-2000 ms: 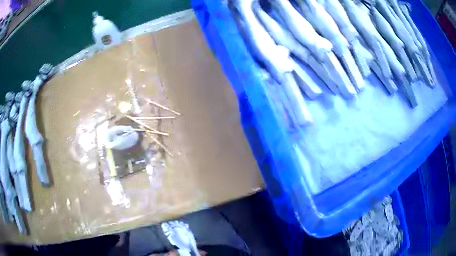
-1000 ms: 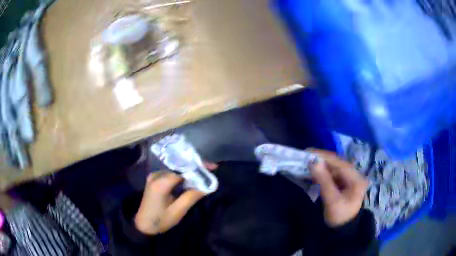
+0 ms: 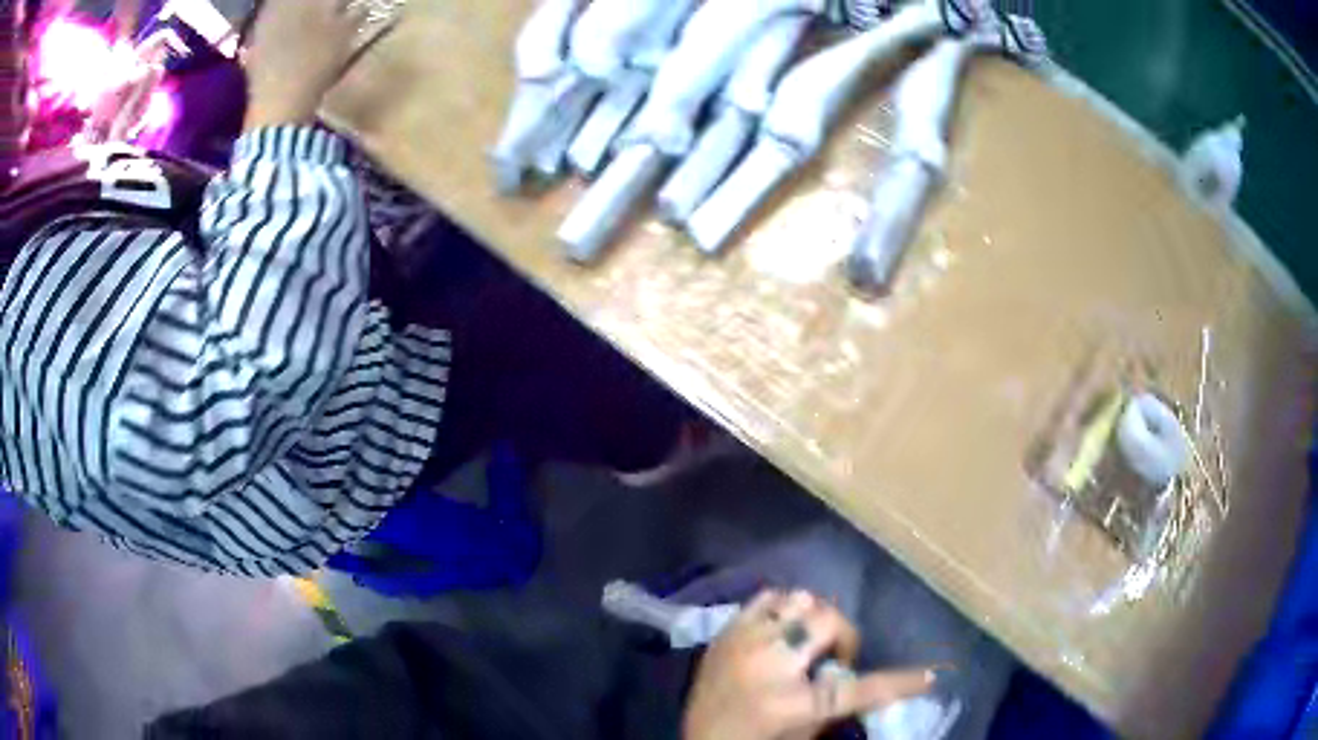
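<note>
My left hand (image 3: 788, 672) is at the bottom centre, over the lap in front of the table edge. Its fingers are curled around a pale leg part (image 3: 672, 614), and one finger points out to the right. One end of the part sticks out left of the hand; a pale piece also shows under the fingers on the right. The hand hides the middle, so whether both are one piece is unclear. My right hand is out of the picture.
Several pale legs (image 3: 752, 174) lie on the taped cardboard (image 3: 997, 289). A white glue cup (image 3: 1152, 438), yellow strip (image 3: 1091, 441) and thin sticks (image 3: 1200, 492) lie right. A squeeze bottle (image 3: 1214, 162) stands far right. A neighbour's striped sleeve (image 3: 289, 260) is left.
The view has swung left, showing the neighbour and row of legs. My right hand, seen holding a sole plate, has left the picture. My left hand still holds a pale part.
</note>
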